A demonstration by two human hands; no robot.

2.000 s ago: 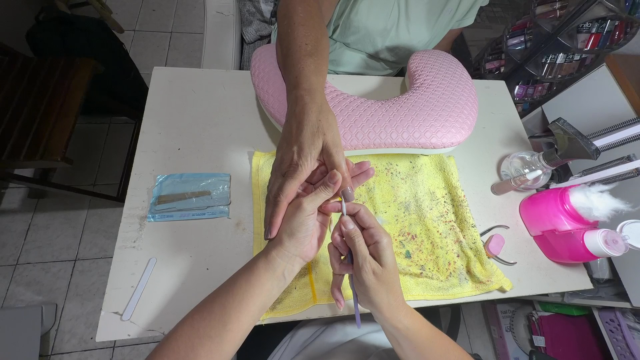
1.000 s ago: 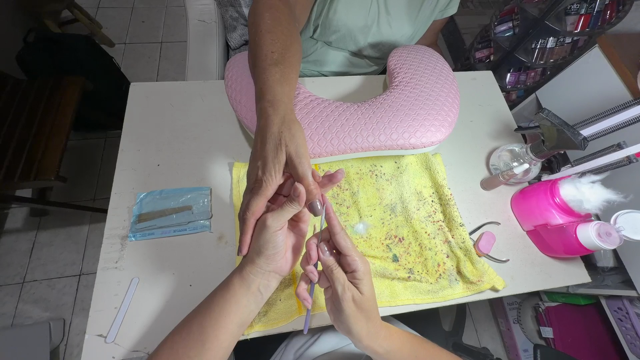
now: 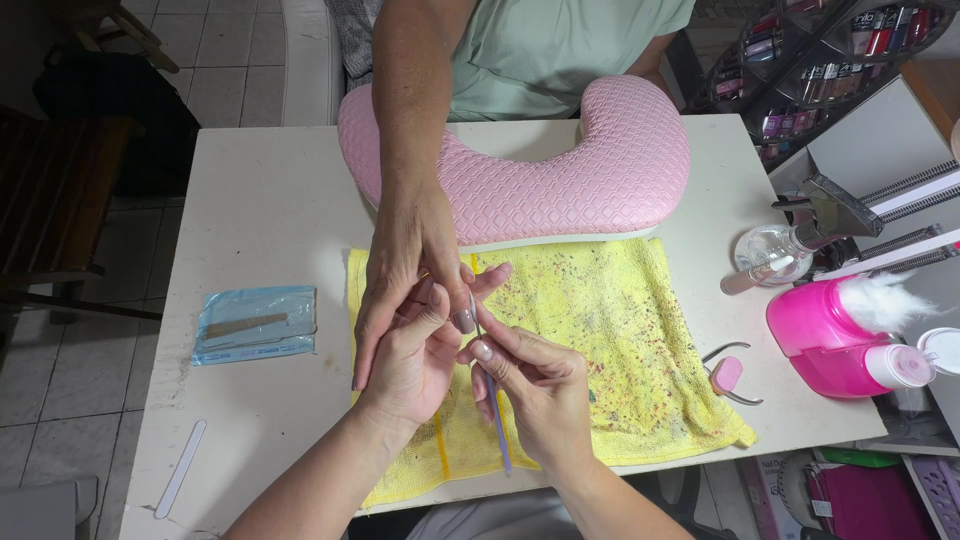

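Observation:
My left hand [image 3: 412, 352] cups the fingers of another person's hand [image 3: 412, 247] from below, over a speckled yellow towel [image 3: 630, 337]. Between the thumb and fingers of my right hand [image 3: 536, 375] is a slim tool with a purple handle [image 3: 496, 427]. Its thin metal end touches or lies right beside the person's thumbnail, which has dark polish. The exact contact point is too small to tell. Behind the hands, a pink quilted armrest cushion [image 3: 555, 195] lies on the white table.
A blue packet [image 3: 255, 324] and a white nail file [image 3: 181, 469] lie at left. On the right are cuticle nippers with a pink piece [image 3: 726, 373], a pink bottle holding cotton [image 3: 817, 337], a glass jar [image 3: 772, 251] and a small tube [image 3: 756, 274]. Polish racks stand behind.
The hands stay together over the towel, and the purple tool remains in my right hand. A small whitish spot seen on the towel one second ago no longer shows.

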